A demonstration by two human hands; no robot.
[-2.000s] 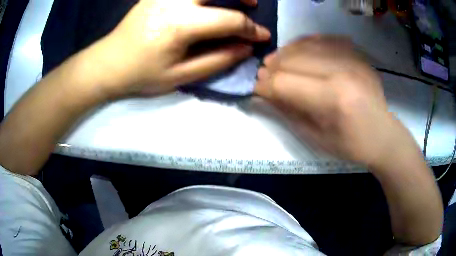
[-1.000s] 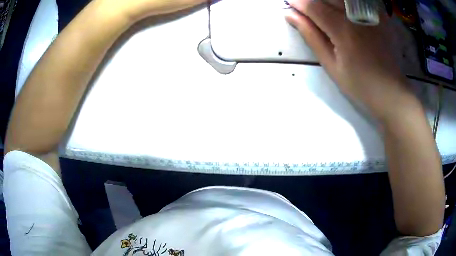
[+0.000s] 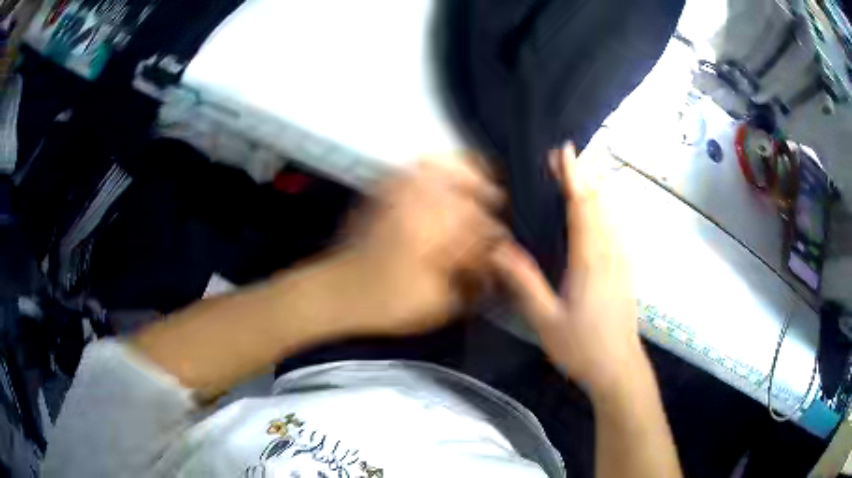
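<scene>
A large black cloth panel (image 3: 560, 75) lies over the white table (image 3: 327, 89) and runs down to its front edge. My left hand (image 3: 430, 243) is at the cloth's left side near the table edge, strongly blurred; its fingers appear curled at the cloth. My right hand (image 3: 584, 289) lies against the cloth's right side, fingers pointing up and thumb towards my left hand. Whether the right fingers grip the cloth does not show clearly.
The smartphone (image 3: 807, 229) and red-handled scissors (image 3: 747, 159) lie at the right. The machine (image 3: 771, 47) is at the upper right. A measuring tape (image 3: 691, 338) runs along the front edge. A thin cord (image 3: 775, 373) hangs at the right. Dark clutter fills the left.
The view has turned, so the table now slants. The black cloth now lies between my hands at the table's front edge; both hands have come from the machine area towards me.
</scene>
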